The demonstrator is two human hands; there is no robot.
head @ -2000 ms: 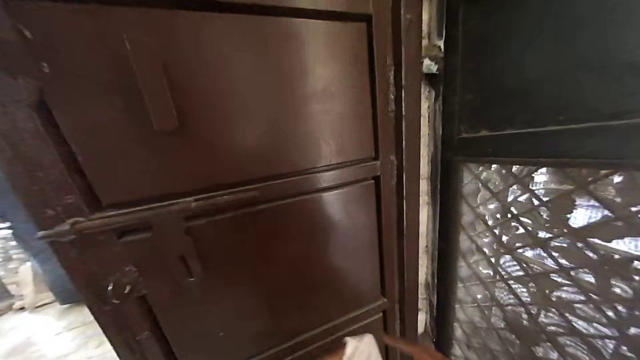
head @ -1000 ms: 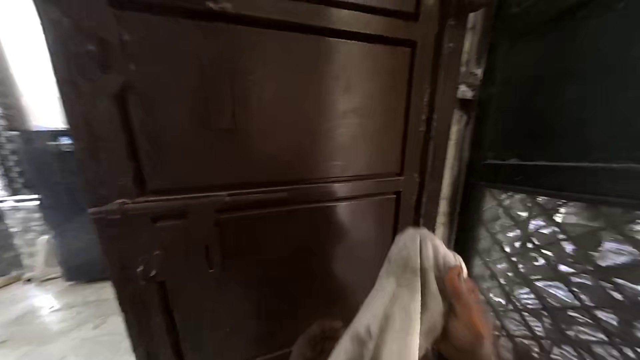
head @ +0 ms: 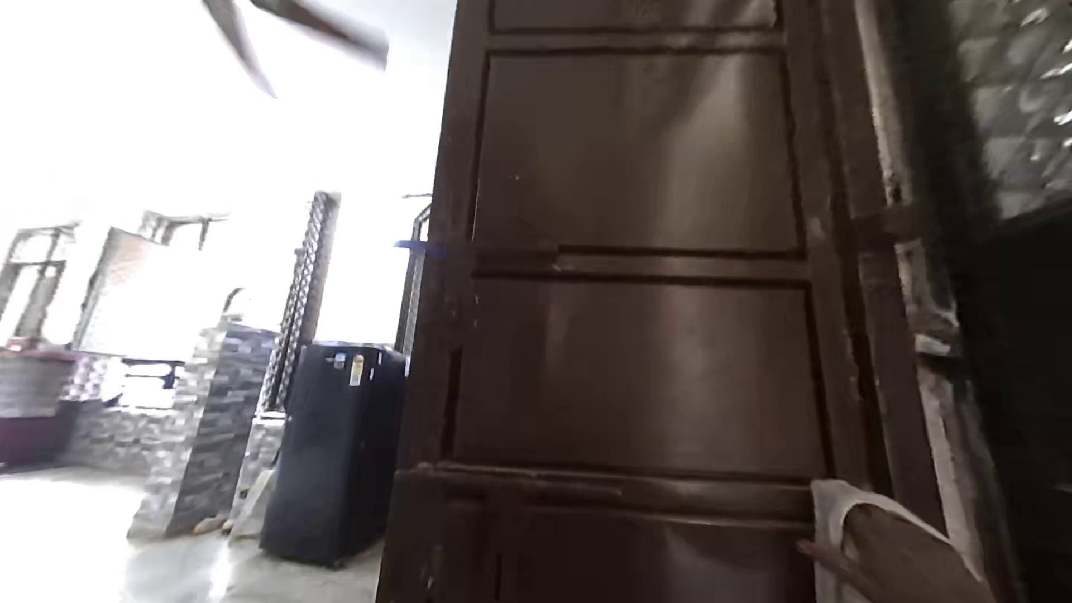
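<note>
At the lower right, my right hand [head: 900, 553] holds a whitish cloth [head: 829, 507], its folds draped over and beside the fingers. The cloth is at the right edge of a dark brown panelled door [head: 645, 377], by a horizontal rail; whether it touches the surface cannot be told. The door has several recessed panels and a bolt [head: 511, 251] on its left side. My left hand is out of sight.
A dark refrigerator [head: 322, 452] stands left of the door, beside a stone-clad pillar [head: 201, 419]. Pale shiny floor [head: 193, 578] lies below. Ceiling fan blades [head: 327, 29] show at top left. The door frame [head: 888, 377] runs along the right.
The view has swung up and left, showing more of the door and room. The hand with the cloth, mostly out of view two seconds ago, now appears at the lower right.
</note>
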